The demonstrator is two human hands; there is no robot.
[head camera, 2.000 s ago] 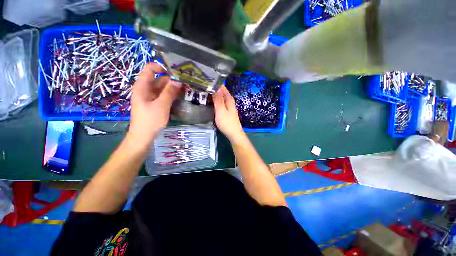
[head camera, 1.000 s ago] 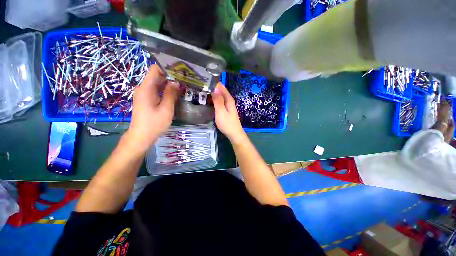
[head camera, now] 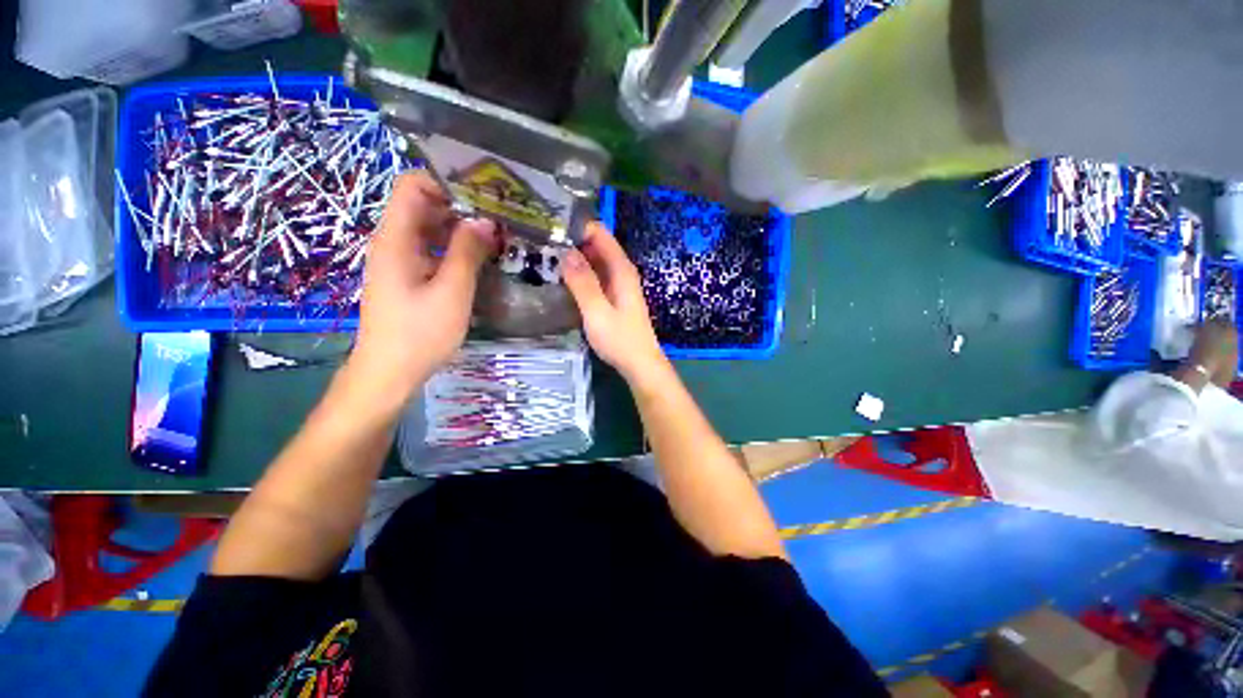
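Note:
My left hand (head camera: pixel 420 280) is at the left side of the press fixture (head camera: pixel 532 262), thumb and fingertips close together under the clear guard (head camera: pixel 504 191); whether they pinch a part is too small to tell. My right hand (head camera: pixel 607 293) is at the fixture's right side, fingertips against its edge; no part shows clearly in it. The green press (head camera: pixel 620 82) stands above both hands. A clear parts box (head camera: pixel 566 446) with a row of silver and red-brown pins lies just below the fixture. The ring bin (head camera: pixel 777 293) is right of my right hand.
The blue pin bin (head camera: pixel 126 259) is on the left, with a lit smartphone (head camera: pixel 172 402) below it. Clear boxes (head camera: pixel 48 205) are far left. The thick press lever (head camera: pixel 872 116) crosses the upper right. A white scrap (head camera: pixel 870 406), blue bins (head camera: pixel 1036 239) and another person's sleeve (head camera: pixel 1091 464) are right.
My right fingertips have shifted slightly left, onto the fixture's right edge. The press lever and guard have shifted a little left in the view. My left hand has stayed nearly in place.

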